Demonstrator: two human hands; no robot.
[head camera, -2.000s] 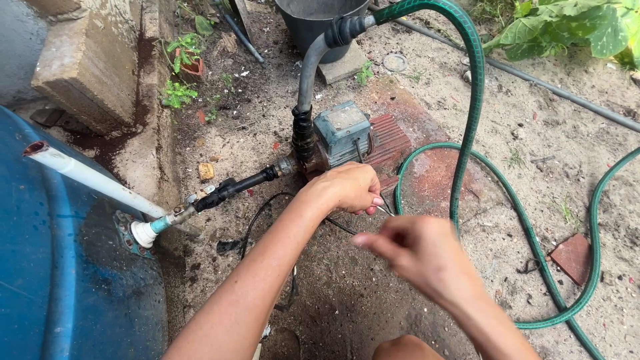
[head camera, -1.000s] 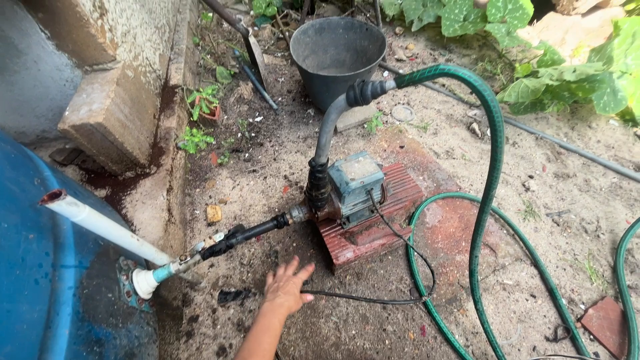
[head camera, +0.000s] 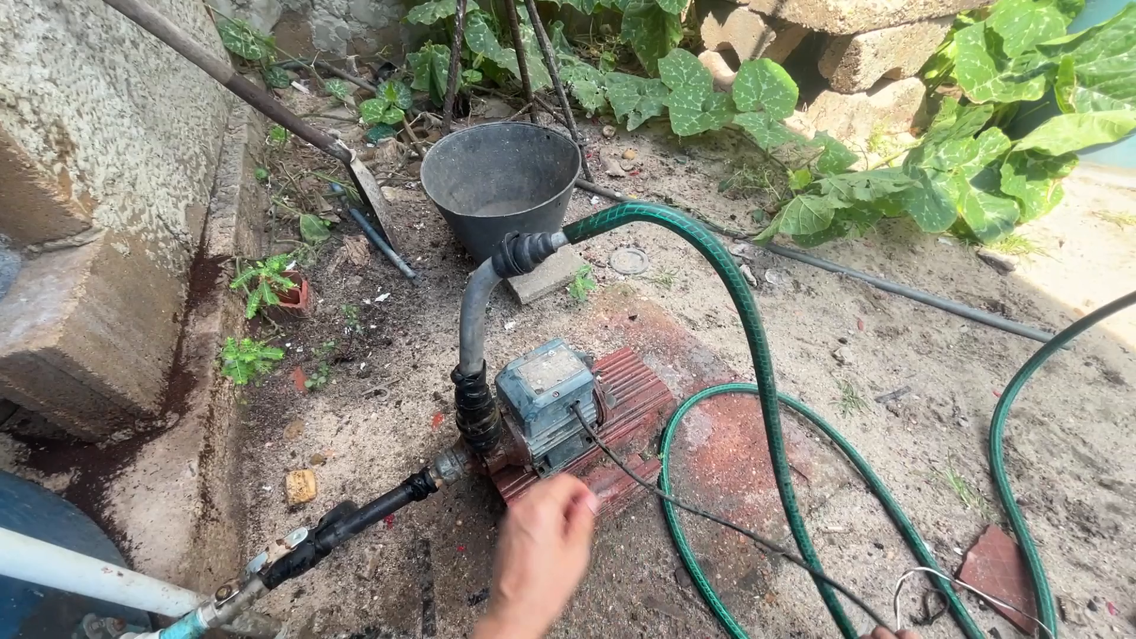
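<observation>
My left hand (head camera: 541, 550), fingers curled and nothing visible in them, is just in front of the electric water pump's blue-grey motor (head camera: 550, 399) and its rusty red ribbed base. Only the fingertips of my right hand (head camera: 889, 633) show at the bottom edge, closed around a black power cable (head camera: 710, 515) that runs from the motor. Near those fingertips a thin pale wire (head camera: 923, 571) loops over the green hose. A taped black pipe (head camera: 355, 525) joins the pump at the left. A grey elbow pipe (head camera: 473, 315) rises from it to the green hose (head camera: 745, 293).
A black bucket (head camera: 501, 209) stands behind the pump, beside a shovel (head camera: 368, 191). Hose coils and a broken tile (head camera: 998, 572) lie on the sand at the right. A concrete block (head camera: 89, 328), white pipe (head camera: 89, 572) and blue tank (head camera: 53, 519) are at the left.
My left hand, spread near the cable one second ago, has curled its fingers. The cable, then lying in a curve, now stretches toward the lower right. The view has shifted.
</observation>
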